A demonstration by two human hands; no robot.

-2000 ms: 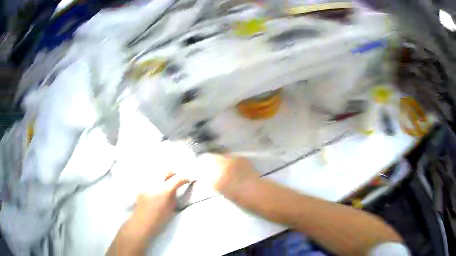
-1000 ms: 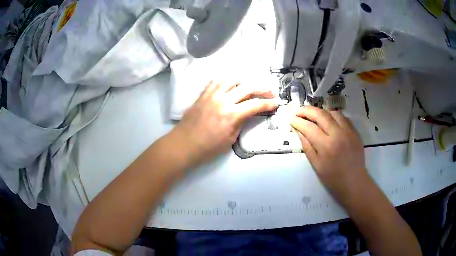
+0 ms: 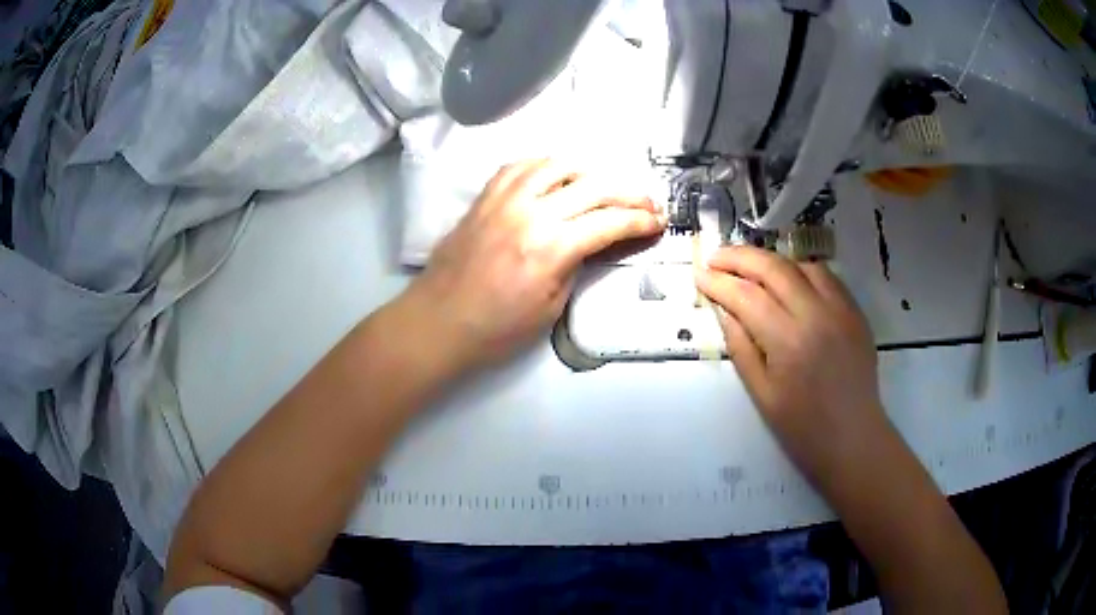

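Note:
The pale grey-white garment [image 3: 301, 132] is heaped left of the machine, and one part runs under my left hand to the presser foot [image 3: 685, 207]. My left hand [image 3: 511, 258] holds this part down on the bed, thumb and index finger pointing at the foot. My right hand [image 3: 787, 330] has its fingertips together on a small pale edge just in front and right of the foot. Lamp glare washes out the cloth there, and the exact grip is hard to see. The needle plate [image 3: 625, 315] shows between the hands.
The grey lamp shade [image 3: 511, 60] hangs left of the white machine head [image 3: 757, 84]. An orange-yellow round thing [image 3: 907, 180] lies under the machine arm. A thin white stick [image 3: 988, 330] and a dark reddish tool [image 3: 1052, 292] lie at right. A ruler scale [image 3: 549, 495] runs along the table front.
The blurred, tilted view has turned to a steady look down at the machine. Since one second ago both hands stay beside the foot, with only a slight shift of fingers and cloth.

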